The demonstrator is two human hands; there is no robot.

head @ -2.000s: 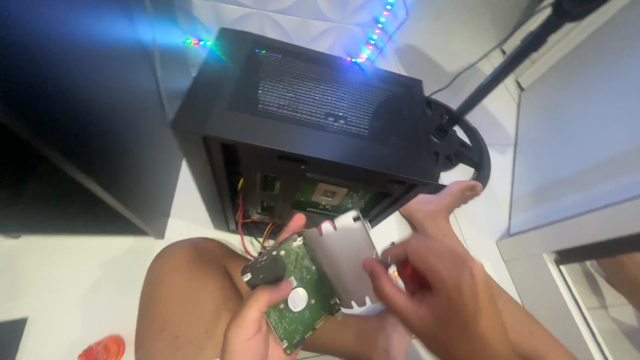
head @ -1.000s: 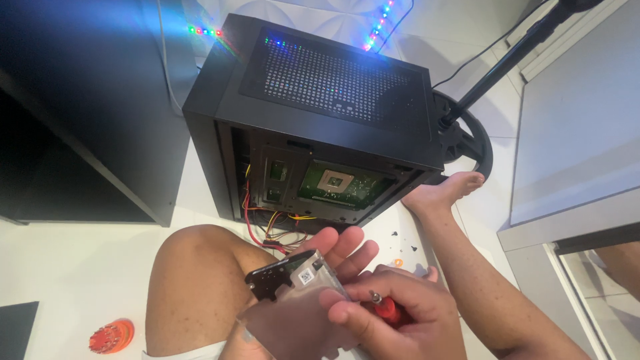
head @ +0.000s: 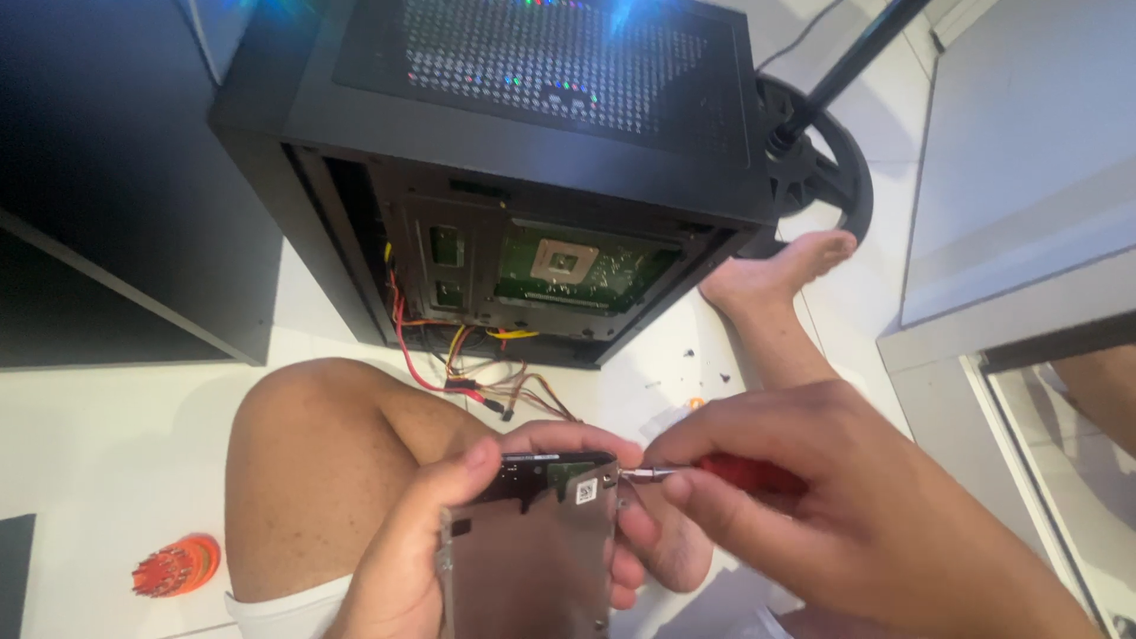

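My left hand (head: 426, 532) grips a hard drive (head: 532, 484) fitted against a metal bracket (head: 532, 568), thumb on the left edge and fingers wrapped behind to the right. In my right hand (head: 799, 479) is a screwdriver (head: 754, 473) with a red handle, mostly covered by the fingers. Its metal tip touches or nearly touches the upper right side of the bracket, near a screw hole; whether a screw sits there cannot be told. Beyond the hands stands a black computer case (head: 532, 142) with its side open, showing a green motherboard (head: 577, 266) behind the tray.
Loose power and data cables (head: 479, 390) hang from the case onto the floor. Small screws (head: 726, 379) lie near my foot. An orange bit holder (head: 177, 566) is at the left. A black round stand base (head: 825, 169) is behind right, a white cabinet (head: 1021, 177) at right.
The green circuit side of the drive faced up two seconds ago; now the bracket faces up over the drive. The screwdriver tip has moved to the bracket's right side. The view is closer to the case.
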